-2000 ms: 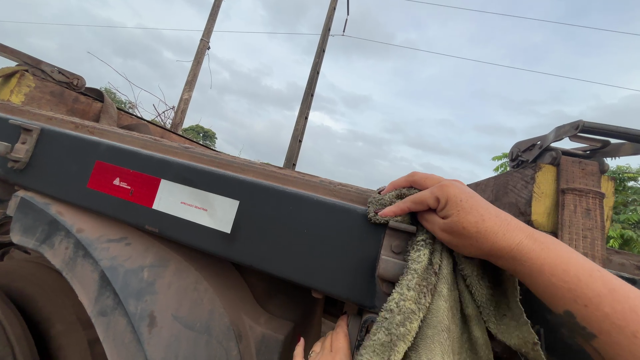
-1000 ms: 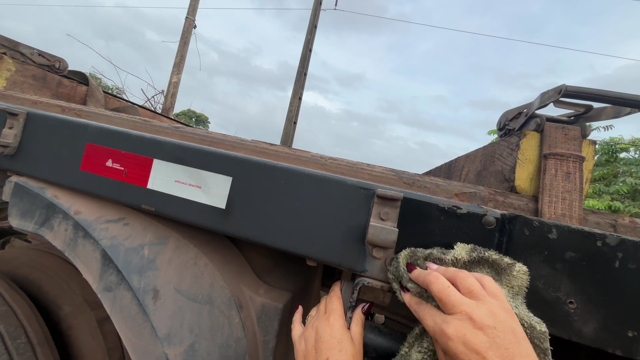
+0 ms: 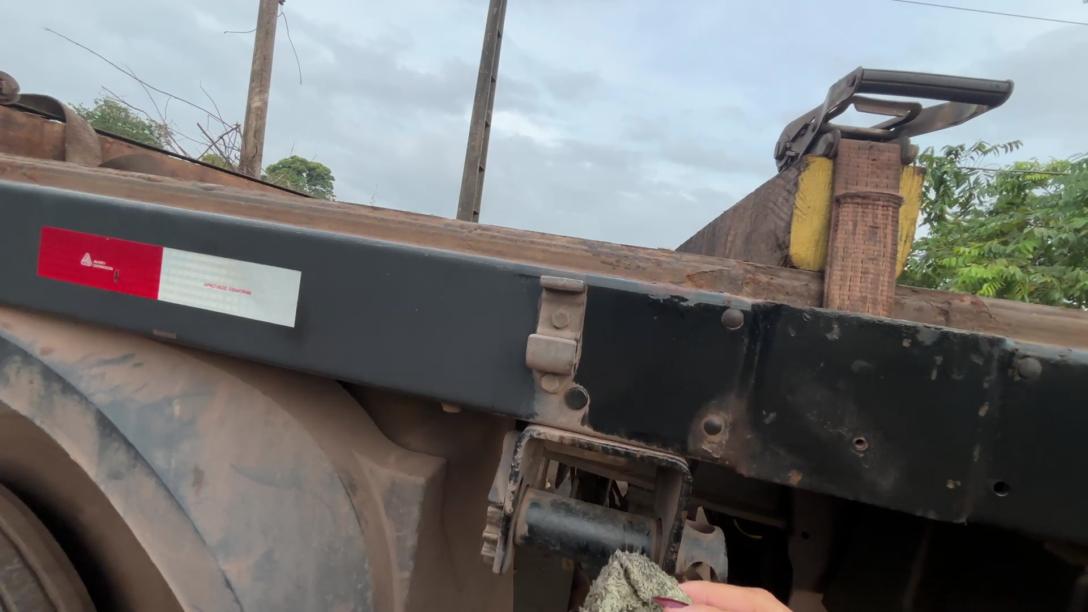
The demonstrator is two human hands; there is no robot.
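Note:
At the bottom edge of the head view, the fingers of my right hand (image 3: 729,597) grip a dirty grey-green cloth (image 3: 631,582); the rest of that hand is cut off. The cloth lies against the underside of a strap winch's black drum (image 3: 586,525), which sits in a rusty bracket under the truck bed's side rail. My left hand is out of the picture. Above the winch, a dusty metal bracket (image 3: 555,353) is fixed to the black side rail (image 3: 408,319). A red and white reflective sticker (image 3: 229,285) is on the rail at the left.
A dusty mudguard (image 3: 280,476) curves over a wheel (image 3: 30,552) at lower left. A ratchet buckle (image 3: 892,106) with a brown webbing strap (image 3: 864,225) rises over a yellow-ended wooden beam (image 3: 812,212). Poles and trees stand behind.
My right hand has moved with the cloth from the rail down to the winch. My left hand, earlier beside the winch, has left the view.

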